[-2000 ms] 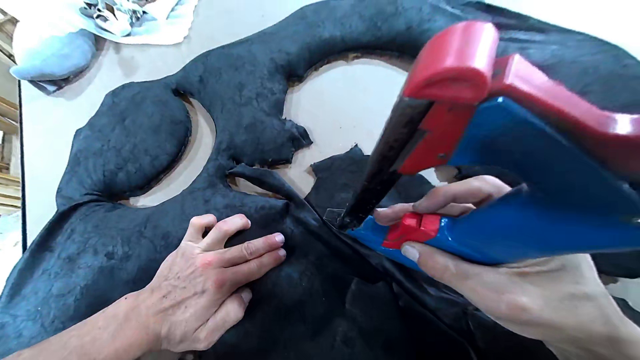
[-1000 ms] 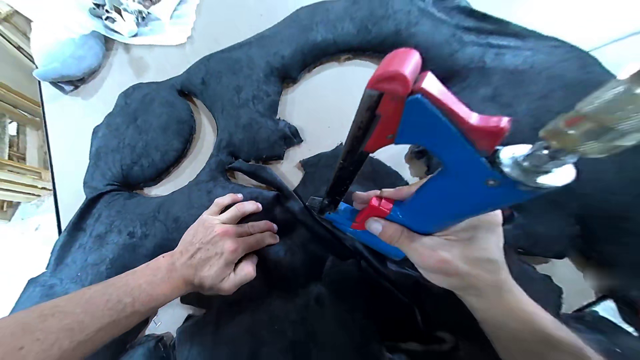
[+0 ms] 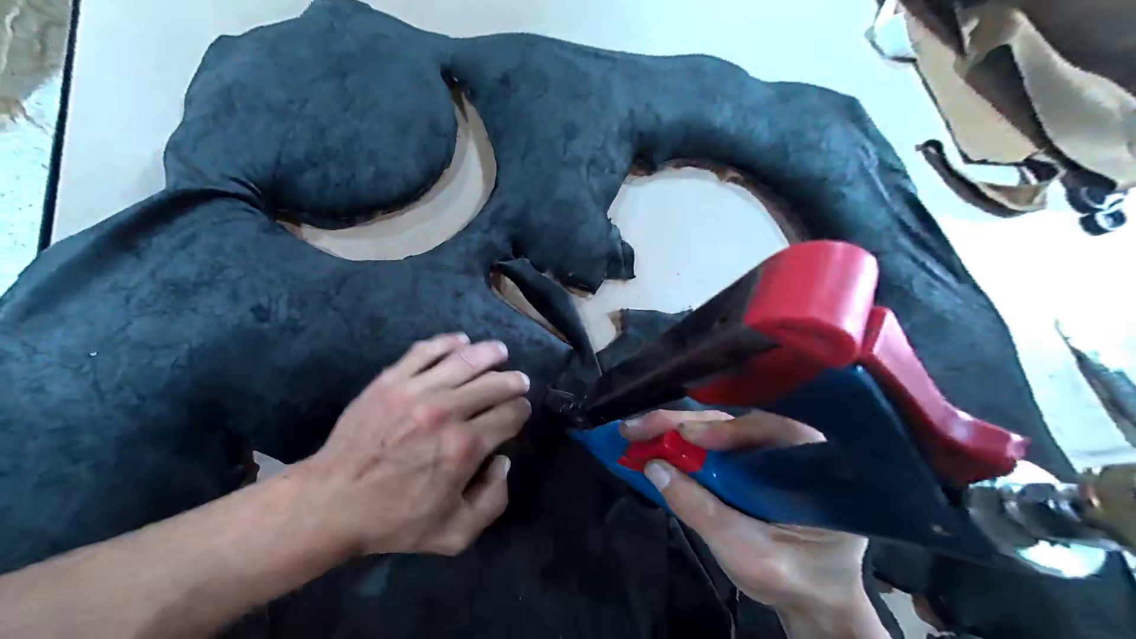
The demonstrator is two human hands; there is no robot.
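A black hide point(image 3: 337, 293) with curved openings lies spread over a pale table. My left hand point(image 3: 426, 444) rests on it, palm down, fingers pointing right toward the tool's tip. My right hand point(image 3: 754, 497) grips a blue and red air-powered stapler point(image 3: 852, 444) around its lower blue body, thumb beside a red catch. The tool's dark nose touches or nearly touches the hide at a folded strip point(image 3: 555, 306), just right of my left fingertips. A metal air-hose fitting point(image 3: 1029, 515) sits at its rear. What lies under the nose is hidden.
Brown and tan leather scraps point(image 3: 1003, 80) lie at the upper right. The pale tabletop point(image 3: 701, 235) shows through the hide's openings, and its dark left edge point(image 3: 58, 133) runs down the far left. More dark material lies at the lower right.
The view has shifted closer and to the right, bringing leather scraps into sight. The tool is tilted lower to the right than one second ago. My left hand stays on the hide.
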